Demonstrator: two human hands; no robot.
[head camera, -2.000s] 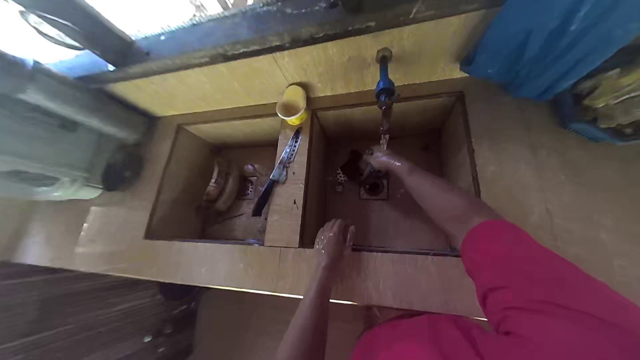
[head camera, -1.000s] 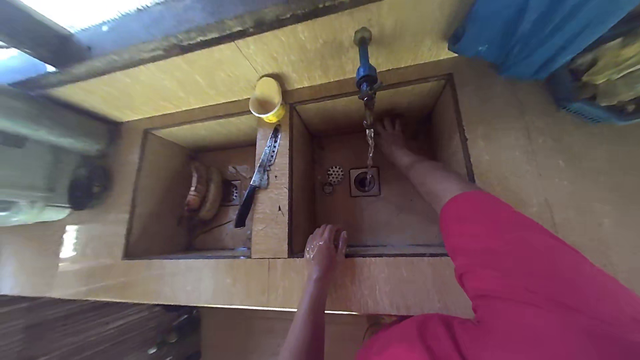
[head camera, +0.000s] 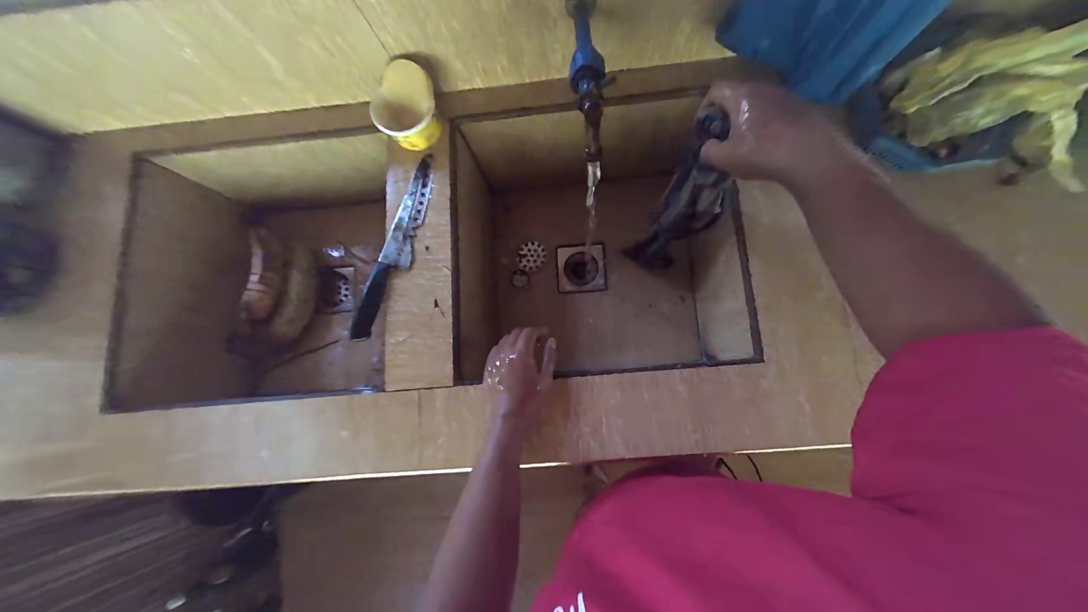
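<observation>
My right hand (head camera: 756, 132), wet, grips a dark, limp, wet thing (head camera: 693, 200), perhaps a cloth or a bag, that hangs into the right side of the right sink basin (head camera: 646, 331). My left hand (head camera: 520, 365), also wet, rests on the basin's front edge and holds nothing. Water runs from the blue-handled tap (head camera: 588, 72) into the open drain (head camera: 581, 268). Beside that drain lies a round perforated drain cover (head camera: 531, 256). A black-handled knife (head camera: 395, 246) lies on the divider between the basins, its handle over the left one.
Behind the knife stands a yellow plastic tub (head camera: 406, 106). The left basin (head camera: 178, 289) holds what look like bananas (head camera: 293, 293) near a drain grate (head camera: 340, 289). At the back right are a blue plastic container (head camera: 824, 42) and a blue basket (head camera: 922, 157) with yellowish leafy or cloth-like material (head camera: 994, 93).
My right hand has moved from inside the right basin up to its back right corner, now with the dark limp thing in it. My left hand stays on the front edge.
</observation>
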